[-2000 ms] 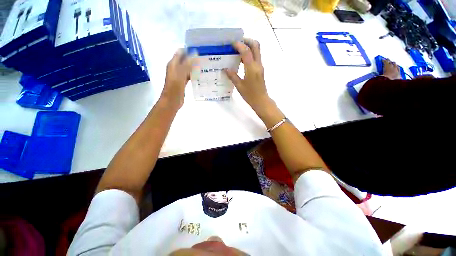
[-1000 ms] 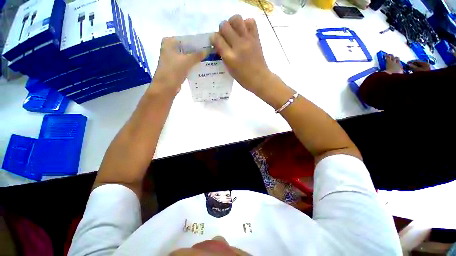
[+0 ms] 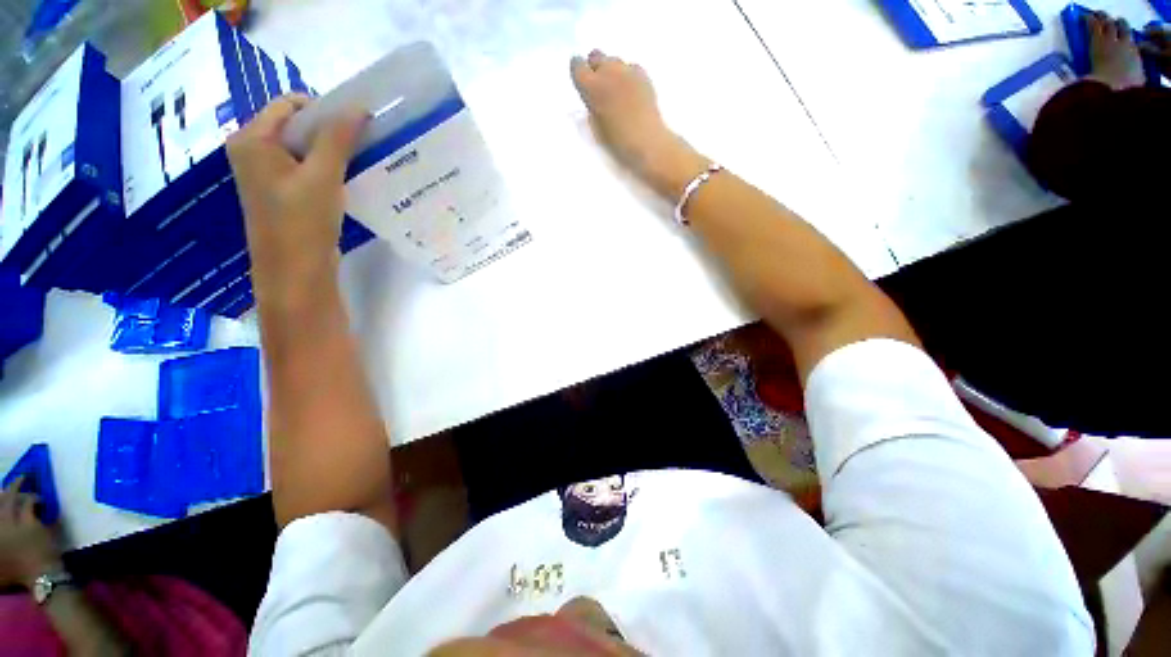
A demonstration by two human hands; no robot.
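A cable box (image 3: pixel 430 193) is held up at the left of centre, tilted, its white printed face with small text towards me. A blue strip and a grey translucent flap are at its top. My left hand (image 3: pixel 298 161) grips it by the flap at its upper left. My right hand (image 3: pixel 616 103) is off the box, over the table to its right, with its fingers curled. I see nothing in it, but the inside of the fingers is hidden.
Stacked cartons (image 3: pixel 186 122) with blue spines lean at the left. Blue trays (image 3: pixel 206 430) lie at the near left. A blue-framed carton (image 3: pixel 963 16) lies at the upper right on the white table (image 3: pixel 565 289). Other people's hands show at the lower left and upper right.
The box has moved left and tilted, now in my left hand only. My right hand has let go of it and stands apart. The view has turned, with more of the left side showing.
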